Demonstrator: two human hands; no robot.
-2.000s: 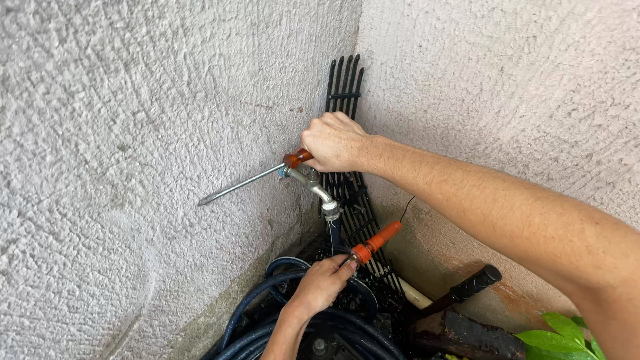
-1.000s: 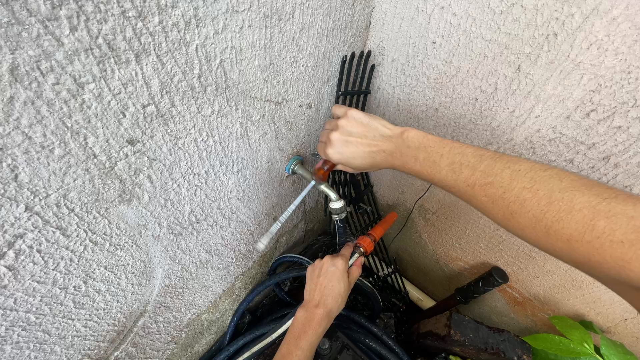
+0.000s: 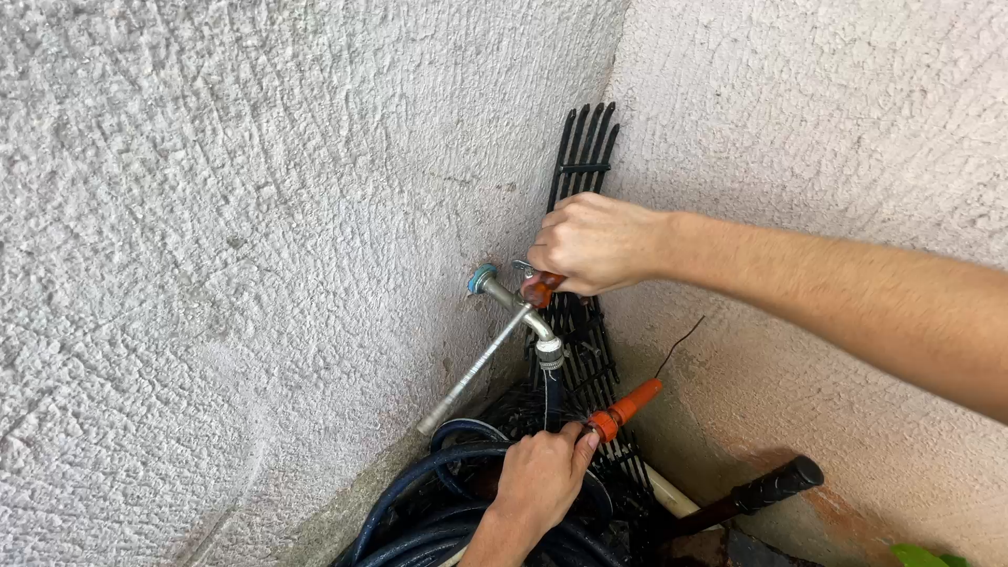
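Note:
My right hand (image 3: 594, 242) is closed around the amber handle of a screwdriver (image 3: 478, 365), at the top of a metal wall tap (image 3: 512, 300). The screwdriver's shaft slants down to the left, in front of the wall. Below the tap, a hose connector (image 3: 550, 353) joins the spout to a dark blue hose (image 3: 554, 398). Lower down, my left hand (image 3: 543, 472) grips the rear of an orange hose nozzle (image 3: 626, 409), which points up to the right. My right fingers hide part of the tap's handle.
Rough plaster walls (image 3: 236, 236) meet in a corner behind the tap. A black plastic rake head (image 3: 587, 150) stands upright there. Coiled hose (image 3: 425, 488) lies below. A black-handled tool (image 3: 776, 482) and a pale pole (image 3: 669, 492) are at the lower right, with green leaves (image 3: 917, 556) at the edge.
The screwdriver's shaft has swung from pointing left to slanting steeply down-left, as my right hand turned. My left hand still holds the orange nozzle.

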